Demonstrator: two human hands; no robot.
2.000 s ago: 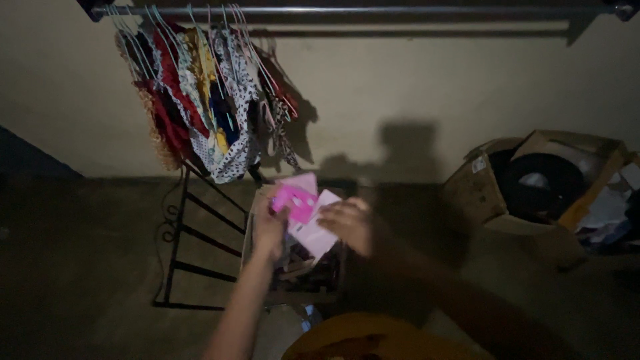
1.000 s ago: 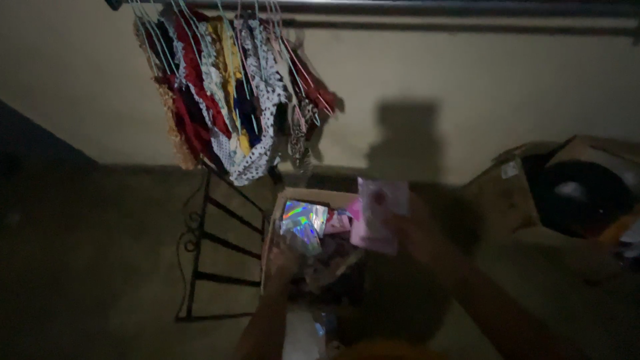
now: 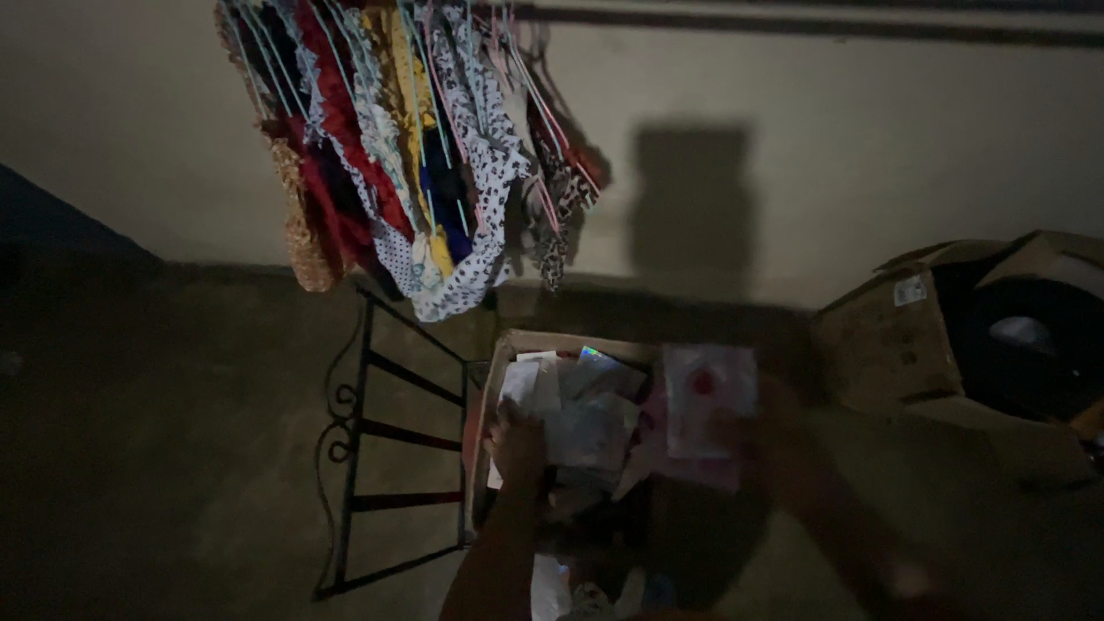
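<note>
My left hand (image 3: 517, 444) reaches into an open cardboard box (image 3: 509, 341) at the lower middle, at white and clear packets (image 3: 530, 385) near its left side; whether its fingers grip one is too dark to tell. Beside them lie a shiny silvery packet (image 3: 604, 371) and a clear plastic packet (image 3: 593, 431). My right hand (image 3: 750, 427), dim and blurred, holds a clear packet with a red spot (image 3: 703, 379) over the box's right side. Pink packets (image 3: 711, 473) show beneath it, within or beside that hand.
Ruffled and patterned clothes (image 3: 483, 207) hang on thin hangers at upper left. A black metal rack or chair frame (image 3: 410, 435) stands left of the box. At right is another open cardboard box (image 3: 897, 345) with a dark round thing (image 3: 1026, 332) inside.
My right hand has moved right with packets, away from my left hand. The pink card that both hands handled earlier is no longer between them. My left hand has gone into the box.
</note>
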